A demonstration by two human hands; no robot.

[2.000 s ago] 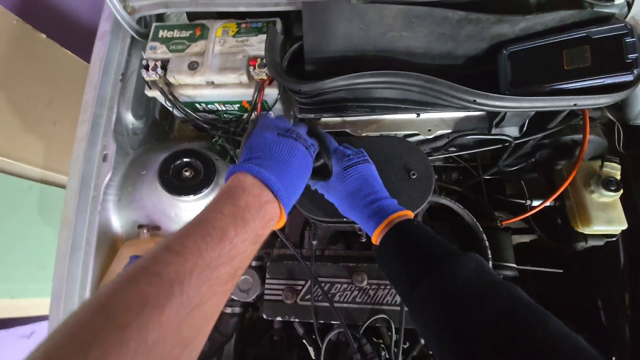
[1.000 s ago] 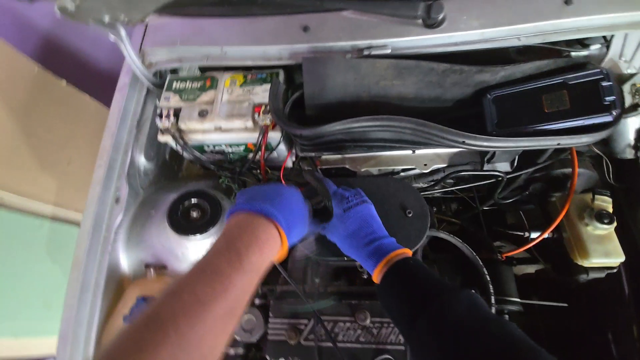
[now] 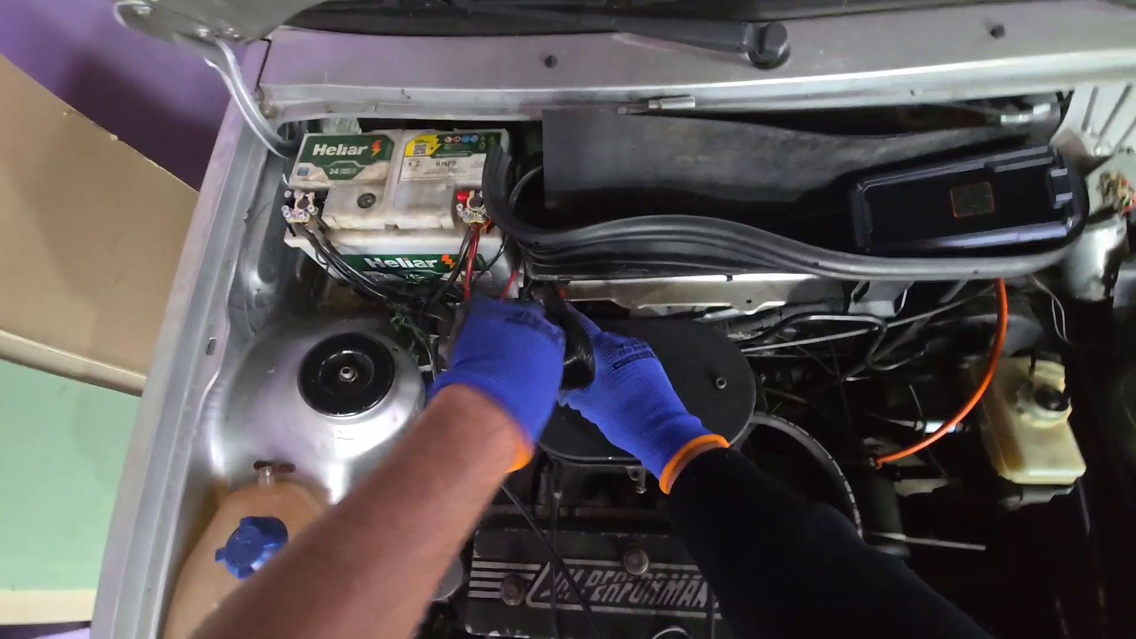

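Observation:
My left hand [image 3: 506, 359], in a blue knit glove with an orange cuff, is bunched over wires just below the Heliar car battery [image 3: 390, 204]. Its fingertips are hidden, so its grip cannot be made out. My right hand [image 3: 626, 390], gloved alike, lies close beside it, with its fingers around a black hose-like piece [image 3: 575, 351] between the two hands. Red wires [image 3: 471, 266] and black cables [image 3: 342, 266] run down from the battery terminals toward my left hand. Under my right hand sits the black air filter cover [image 3: 701, 382].
The strut tower [image 3: 346, 374] and an orange-tinted reservoir with a blue cap [image 3: 251, 546] are at left. A rubber seal [image 3: 710, 235] crosses behind my hands. The engine valve cover [image 3: 603, 568] is below, an orange hose [image 3: 976, 390] and a brake fluid reservoir [image 3: 1034, 426] at right.
The view has shifted so that more of the cowl shows at the top. Both hands stay close together below the battery, with the black piece between them.

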